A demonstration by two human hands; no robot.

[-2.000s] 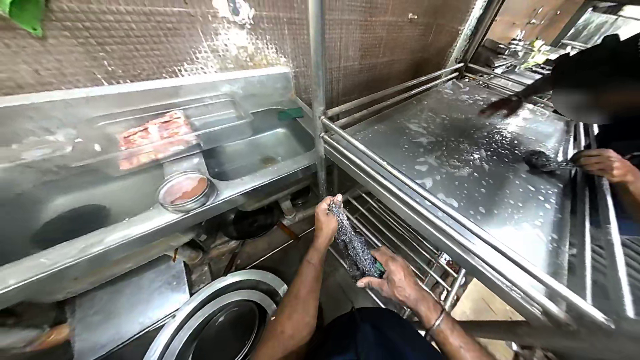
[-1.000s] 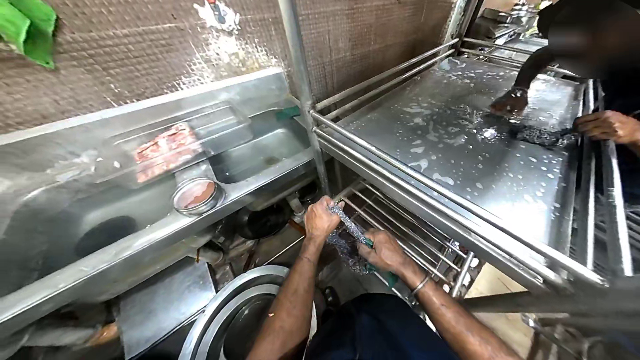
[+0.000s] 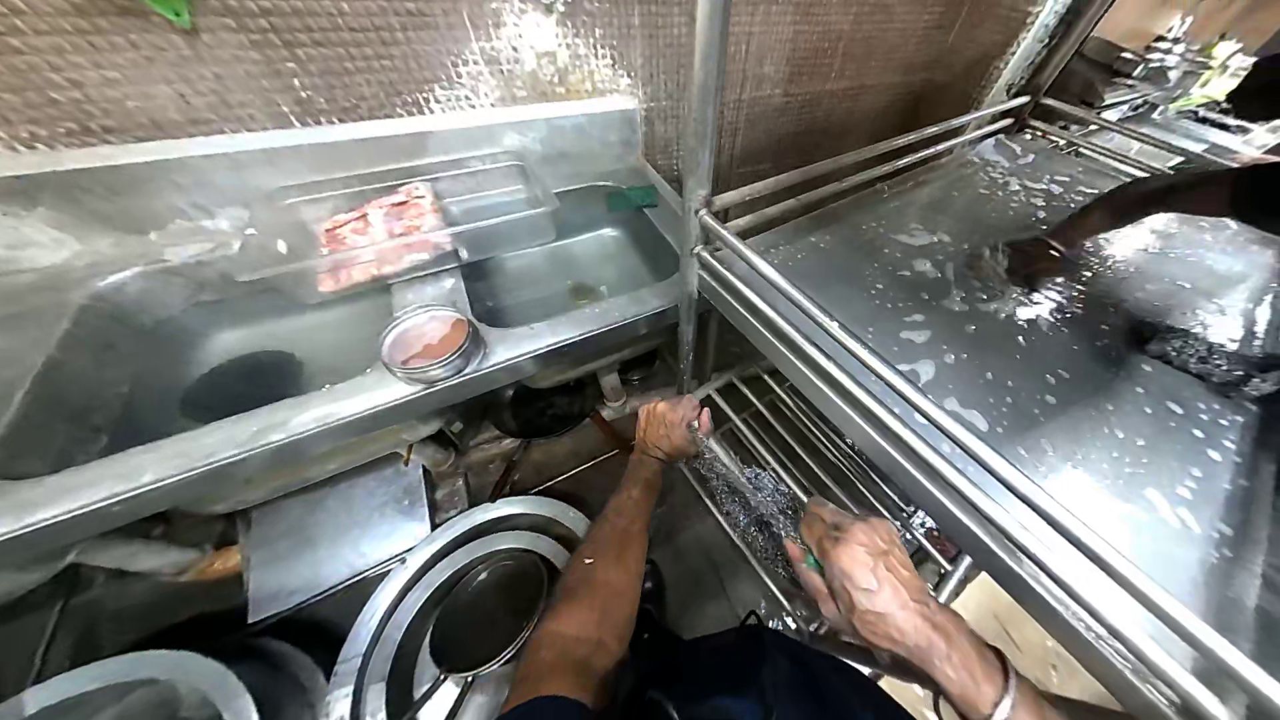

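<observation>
A grey glittery mesh scrubber [image 3: 752, 498] is stretched between my two hands, low in front of me and above the lower rack of a steel shelving unit. My left hand [image 3: 672, 428] is closed around its upper end beside the upright post. My right hand [image 3: 856, 568] grips its lower end, where a bit of green shows at the fingers. The lower rack's metal bars [image 3: 790, 430] run behind the scrubber. To the right, the unit's steel top [image 3: 1000, 370] is wet, with foam spots on it.
A steel double sink [image 3: 590, 310] holds a clear tray [image 3: 500, 200] with raw meat [image 3: 385, 235]; a round tin [image 3: 430, 345] stands on its edge. Large pans [image 3: 490, 610] lie below. Another person's hand [image 3: 1030, 262] rests on the wet top, near a dark scrubber [image 3: 1210, 360].
The scrubber, bunched and bent between my hands a second ago, is now drawn out longer. The other person's hand has moved away from the dark scrubber.
</observation>
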